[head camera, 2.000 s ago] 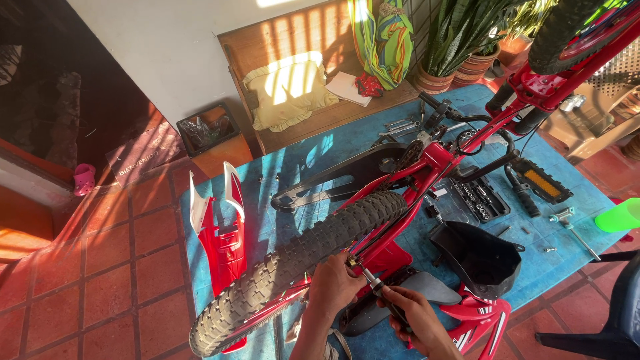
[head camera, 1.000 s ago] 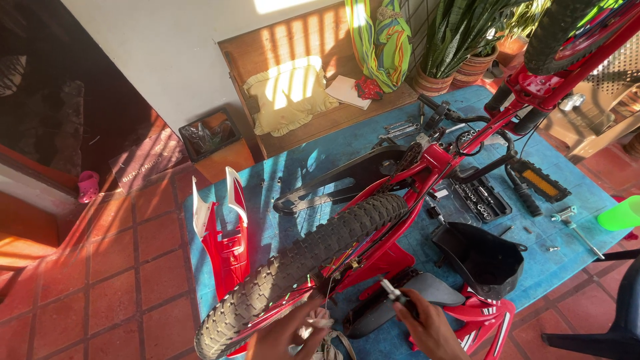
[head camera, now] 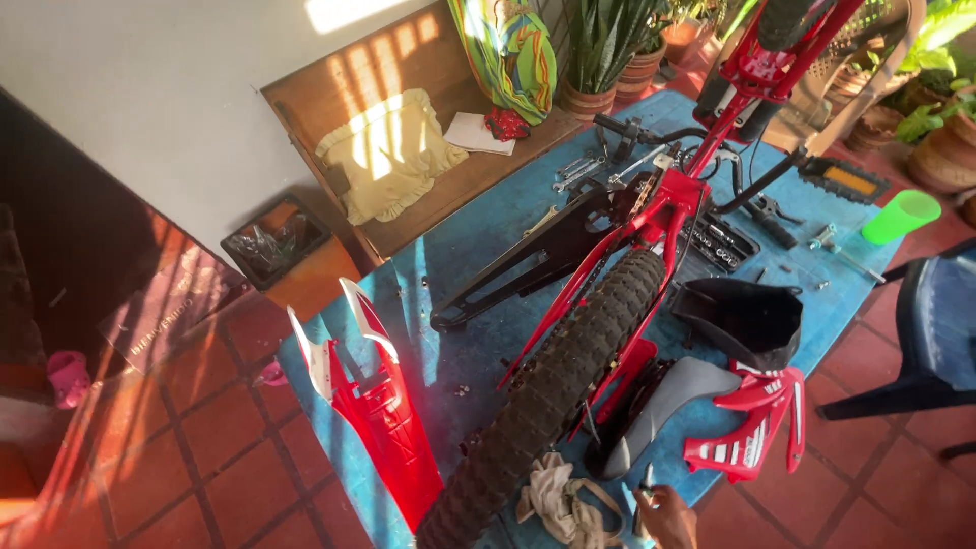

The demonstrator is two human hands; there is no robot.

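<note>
A red bicycle frame [head camera: 690,183] lies upside down on the blue table, its knobbly rear tyre [head camera: 564,381] pointing toward me. At the near edge, my right hand [head camera: 665,517] is closed on a small tool [head camera: 646,479], whose kind I cannot tell. Just left of it lies a crumpled beige cloth [head camera: 560,499]. A grey and black seat [head camera: 663,412] rests between the tyre and a red plastic fairing [head camera: 751,427]. My left hand is out of view. To the tyre's left lies a red and white mudguard [head camera: 389,415].
On the blue table [head camera: 488,252] are a black plastic box [head camera: 740,320], a socket set [head camera: 720,242], wrenches [head camera: 579,169], a black chain guard [head camera: 526,252] and a green cup [head camera: 901,217]. A dark blue chair [head camera: 934,328] stands at right, a bin [head camera: 278,244] beyond the table's left side.
Both hands were at the rear wheel's hub; my left hand has since left the view. My right hand has moved away to the near table edge. The rear wheel now points more toward me.
</note>
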